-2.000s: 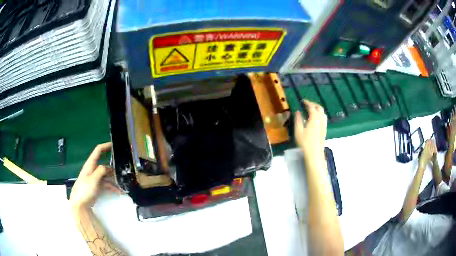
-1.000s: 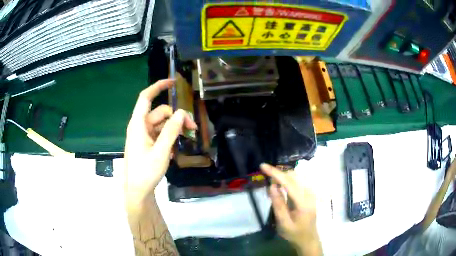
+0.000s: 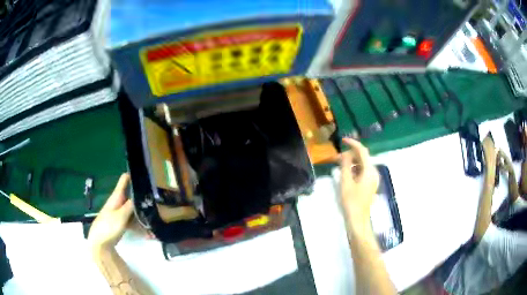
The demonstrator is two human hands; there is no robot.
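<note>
The press has a blue head [image 3: 219, 23] with a blurred warning label. Below it, a shiny black lining [image 3: 237, 167] surrounds a tan-gold fixture plate [image 3: 159, 152] at the left of the opening. My left hand [image 3: 112, 219] is at the press's lower left side, its fingertips partly hidden by the edge; no part shows in it. My right hand [image 3: 358, 178] is beside the front end of the orange-tan block [image 3: 312, 124], its fingers bent. A small dark shape is at its fingertips; blur hides whether it is held.
A black housing with a pale window [image 3: 394, 207] lies right of my right wrist. Black frames [image 3: 399, 103] line the green mat. Blister trays [image 3: 55, 75] stand behind left; a yellow-handled tool [image 3: 32, 208] lies left. Another person's hands [image 3: 491, 158] are far right.
Since a second ago, my left hand has left the fixture for the press's left side. My right hand has moved from the press front to beside the orange block. The silver pressing block no longer shows.
</note>
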